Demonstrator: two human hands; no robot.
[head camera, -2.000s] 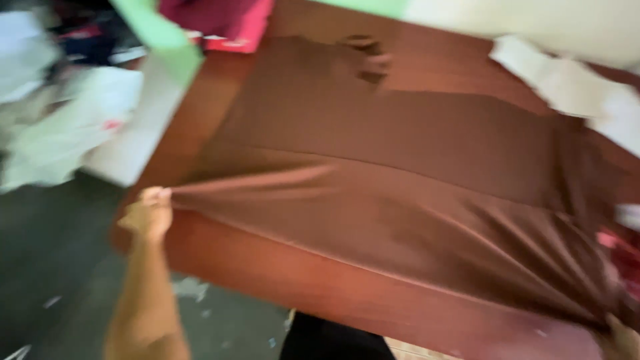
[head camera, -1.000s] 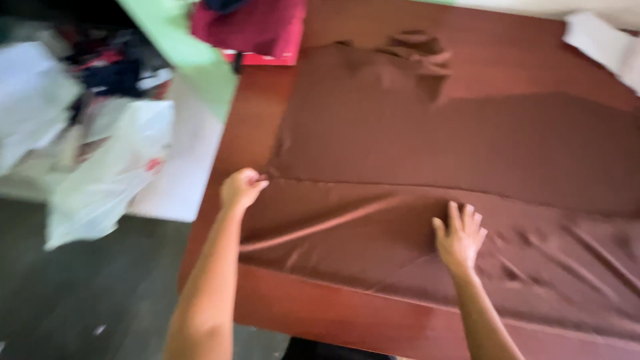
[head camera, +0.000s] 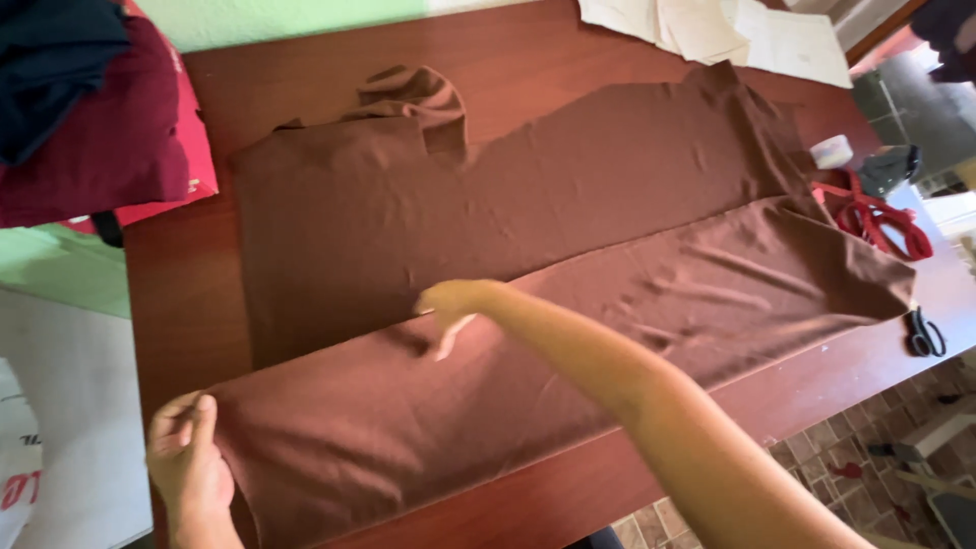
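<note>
Brown fabric (head camera: 473, 229) lies across the reddish-brown wooden table, with a lighter folded-over layer (head camera: 488, 389) along the near side and a bunched piece at its far edge. My left hand (head camera: 191, 446) pinches the near left corner of the lighter layer between thumb and fingers. Reaching across from the right, my right hand (head camera: 454, 309) is at the upper edge of that layer, fingers bent; whether it grips any cloth cannot be told. Black-handled scissors (head camera: 925, 334) lie at the right, their blades hidden, beside the fabric's right end.
Maroon cloth (head camera: 99, 137) and dark blue cloth (head camera: 57, 69) lie on a red box at the left. Cream paper pieces (head camera: 709, 34) lie at the far right edge of the table (head camera: 503, 46). A red coiled strap (head camera: 877, 221) and a white object (head camera: 831, 152) sit at the right.
My right hand was spread flat on the lighter layer a second ago and is now at its upper edge, fingers bent. My left hand holds the corner nearer the table's front. The view has swung right.
</note>
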